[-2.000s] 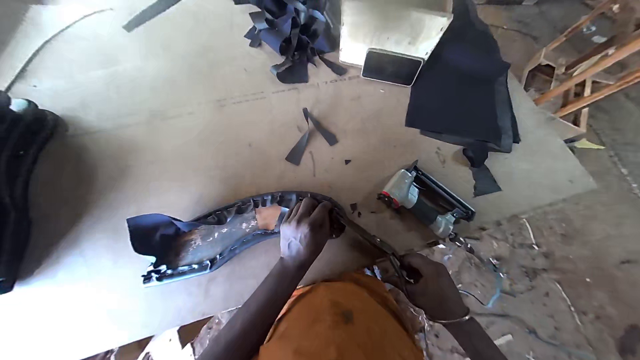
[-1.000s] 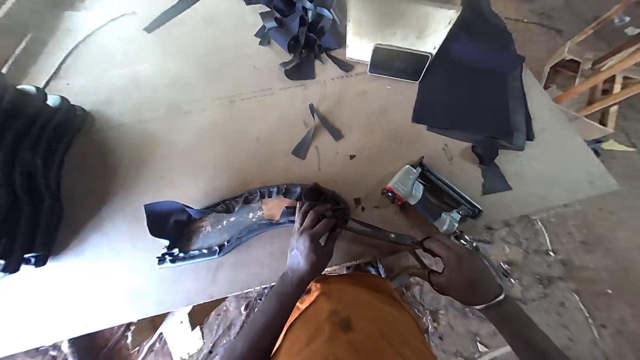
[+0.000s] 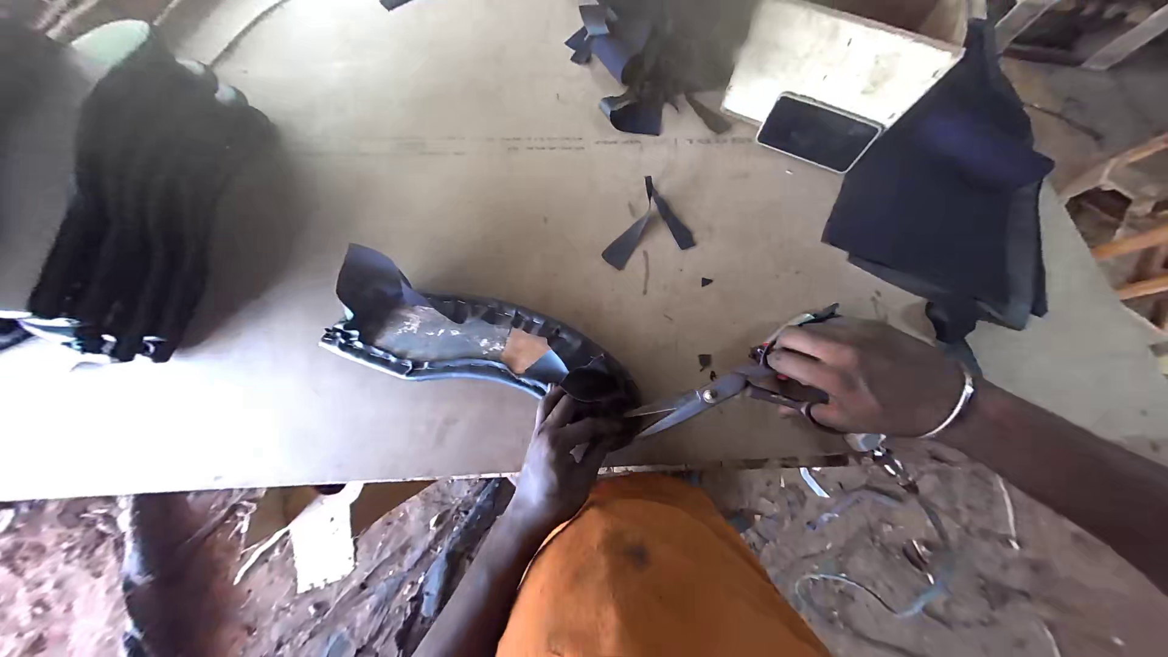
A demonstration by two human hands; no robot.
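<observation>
A curved padded panel (image 3: 447, 336), edged with dark fabric stapled or folded over its rim, lies on the board tabletop. My left hand (image 3: 564, 447) grips its right end, where dark fabric is bunched. In my right hand (image 3: 849, 376) is a pair of metal scissors (image 3: 710, 396), the fingers through its handles. The slightly parted blades point left and meet the fabric beside my left fingertips. The nail gun is mostly hidden behind my right hand. Thin strips of dark fabric (image 3: 650, 224) lie above the panel.
Dark padded pieces (image 3: 151, 201) are stacked at the left. Fabric scraps (image 3: 630, 73), a smartphone (image 3: 818, 132) against a pale box (image 3: 849, 57), and dark cloth sheets (image 3: 944, 196) lie at the back. The tabletop's near edge (image 3: 438, 478) runs before my body, with littered ground below.
My right hand, with the scissors, has risen over the nail gun, and the blades now point left at the panel's right end. My left hand remains on that end. The view has shifted.
</observation>
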